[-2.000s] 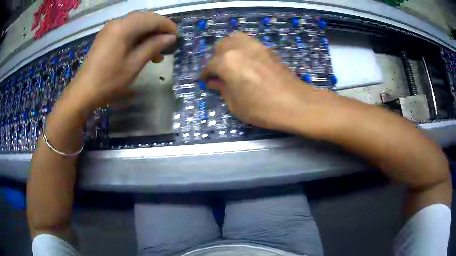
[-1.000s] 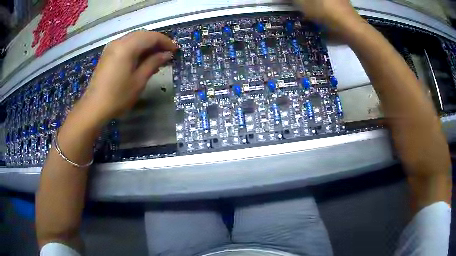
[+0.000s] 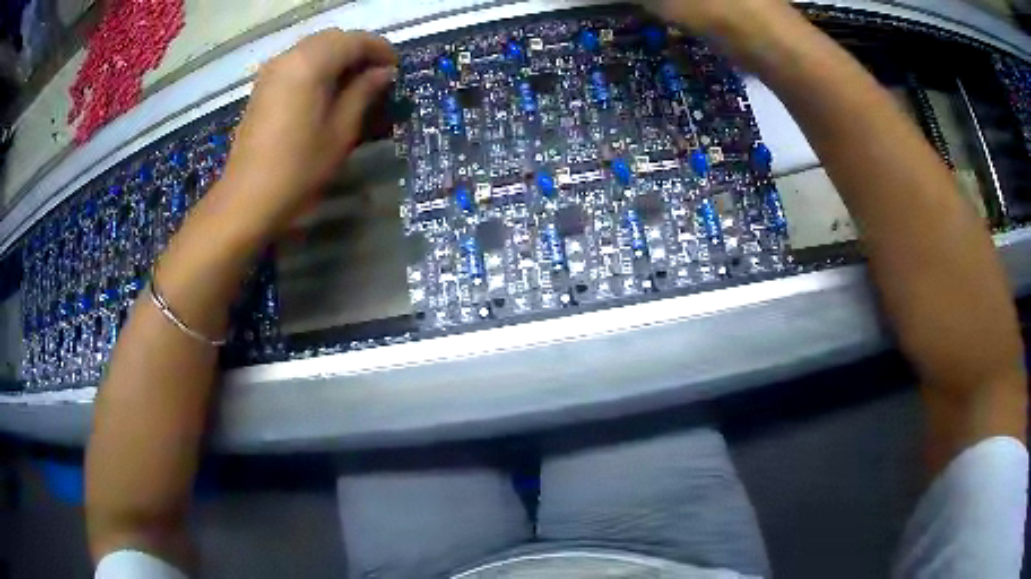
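Note:
A PCB panel (image 3: 588, 181) with blue round components and blue upright parts lies between the conveyor rails in front of me. My left hand (image 3: 311, 119) is over the panel's upper left corner and the gap beside it, fingertips and thumb close together. Whether it holds a small part cannot be seen. My right hand (image 3: 724, 17) is at the top edge of the picture, cut off and blurred, over the far rail by the panel's upper right corner; its fingers are hidden.
A second PCB panel (image 3: 124, 249) lies at the left. A pile of red components (image 3: 122, 54) is on the ledge at upper left. The near conveyor rail (image 3: 543, 351) runs across. At right are a white sheet (image 3: 780, 138) and a thin metal rod (image 3: 981, 153).
My right hand has moved from over the panel's middle up to the far rail. My left hand stays near the panel's upper left corner. The view has shifted slightly.

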